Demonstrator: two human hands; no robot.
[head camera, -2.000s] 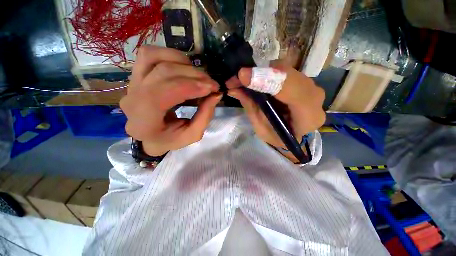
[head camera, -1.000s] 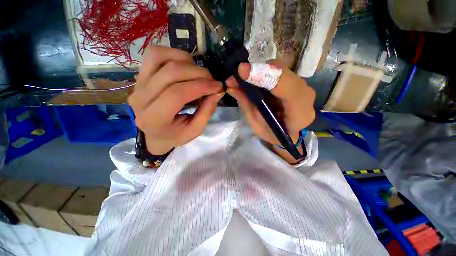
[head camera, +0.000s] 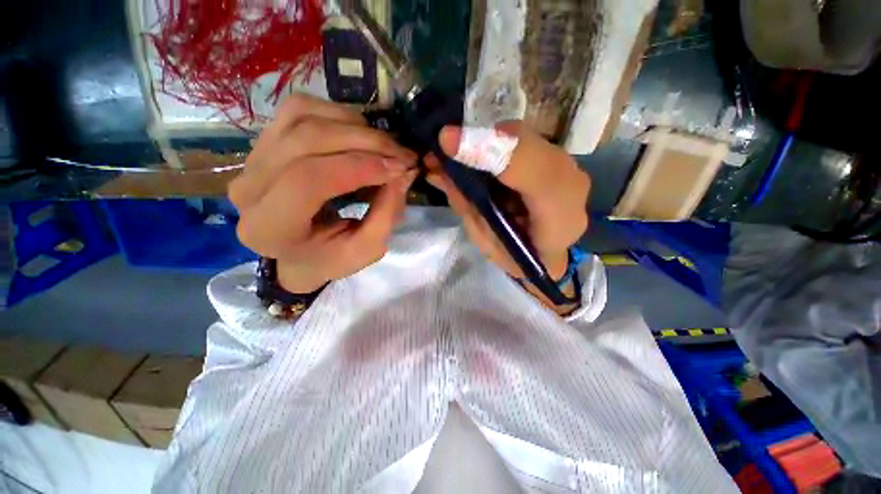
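Observation:
My right hand (head camera: 536, 188), with white tape on a finger, holds the black-handled soldering iron (head camera: 504, 230). Its metal barrel points up and away, toward the top of the view. My left hand (head camera: 319, 193) has its thumb and fingertips pinched together close to my right fingertips. Something small and dark shows between the fingertips of both hands, but it is mostly hidden and I cannot tell what it is. A pile of red lead wires (head camera: 232, 48) lies on the pale wire board (head camera: 145, 96) beyond my left hand.
A black fixture (head camera: 350, 66) sits on the board's right edge. The brown cleaning pad (head camera: 553, 68) lies between rough white blocks. A tan taped block (head camera: 668, 176) is to the right. A thin solder wire (head camera: 106, 167) reaches in from the left. Grey cloth (head camera: 811, 299) shows at far right.
Both hands and the iron have shifted slightly left in view. My left hand stays pinched, with a somewhat wider gap inside its curled fingers than one second ago.

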